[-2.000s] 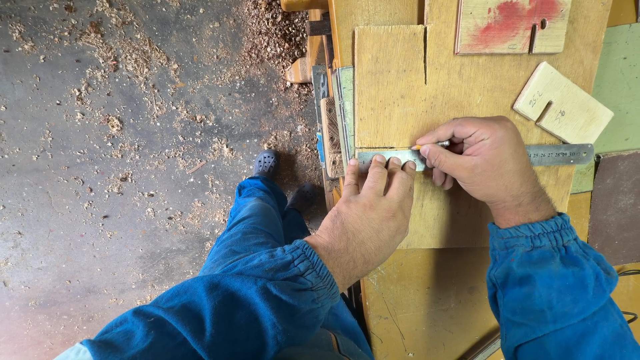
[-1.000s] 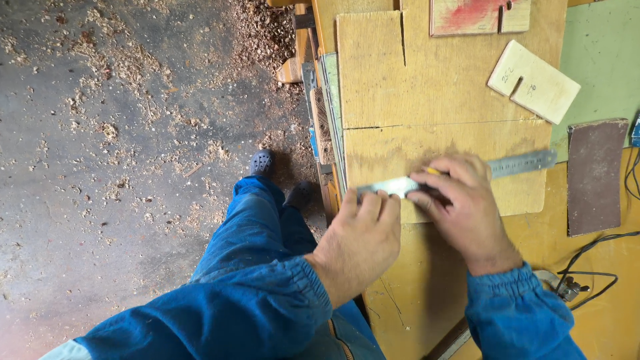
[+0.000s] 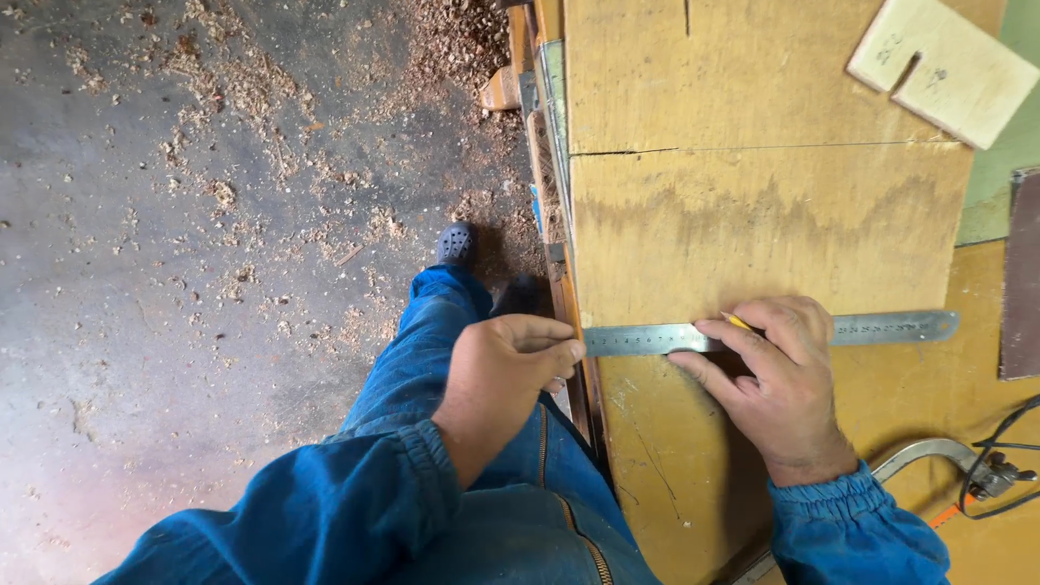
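Note:
A steel ruler (image 3: 886, 327) lies crosswise along the near edge of a plywood board (image 3: 764, 219) on the bench. My left hand (image 3: 508, 374) is at the ruler's left end, by the bench edge, its thumb and fingertips close together; whether they pinch the ruler's tip cannot be told. My right hand (image 3: 772, 366) grips the middle of the ruler between thumb and fingers. A yellow pencil (image 3: 738, 321) is tucked in the same hand, mostly hidden by the fingers.
A slotted pale wood piece (image 3: 942, 71) lies at the board's upper right. At right are a dark brown panel (image 3: 1022, 276), a metal clamp (image 3: 934, 449) and a black cable (image 3: 995, 443). Shavings (image 3: 236, 73) litter the floor beside the bench edge (image 3: 581, 357).
The ruler has moved down the board to its near edge. My left hand has left the ruler's face for its left end. My right hand has changed its hold along the ruler.

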